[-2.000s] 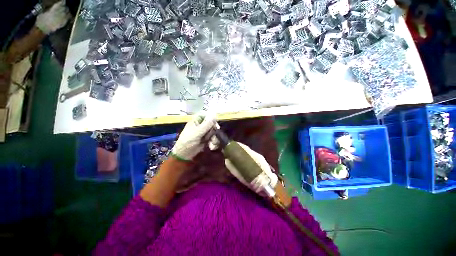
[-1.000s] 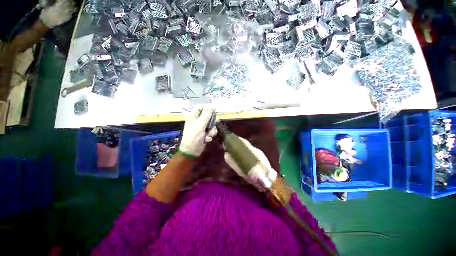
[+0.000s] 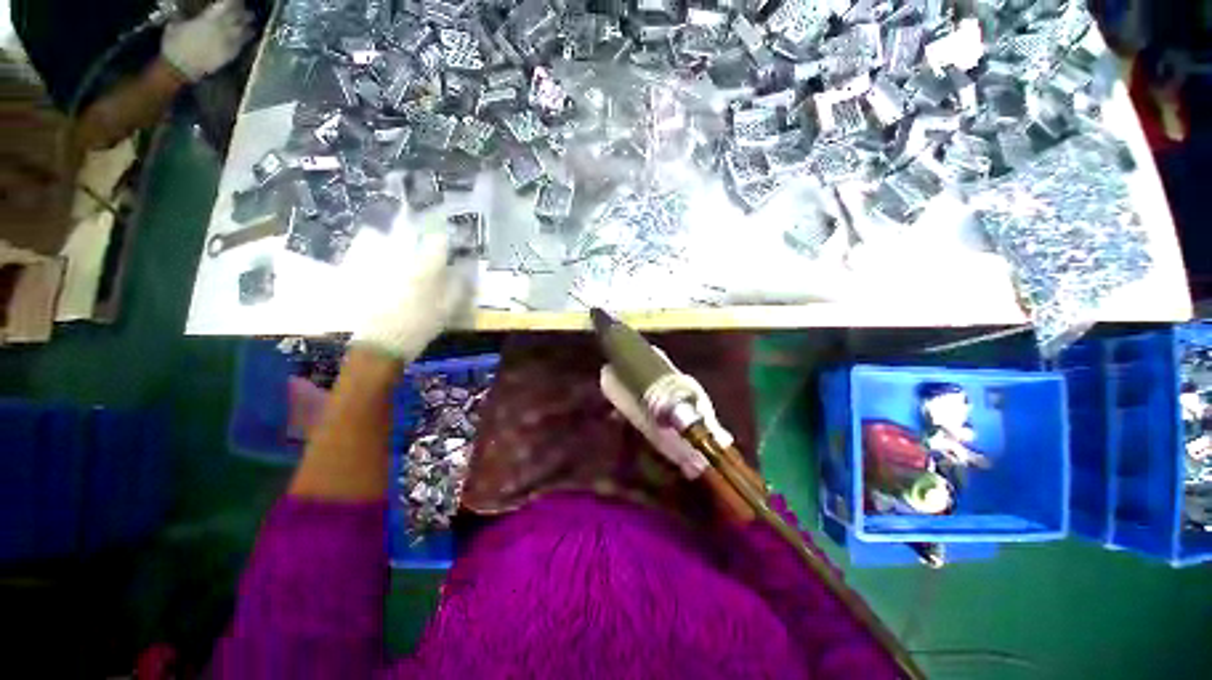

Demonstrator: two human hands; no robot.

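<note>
My left hand, in a white glove, is over the front left of the white table, blurred and overexposed. Its fingers point at the grey metal housings; whether they hold anything cannot be told. My right gloved hand is wrapped around a thick olive-grey hand tool. The tool's dark narrow tip points up and left at the table's yellow front edge. A brownish hose runs back from it beside my right arm. Small bright screws or pins lie on the table beyond the tip.
Housings are heaped across the back of the table. A wrench lies at its left, a bag of glittering hardware at its right. Blue bins stand below. Another person's gloved hand is at upper left.
My left hand has moved away from the tool tip, up and left over the table; the dark piece seen in it is no longer visible. My right hand still holds the tool below the edge.
</note>
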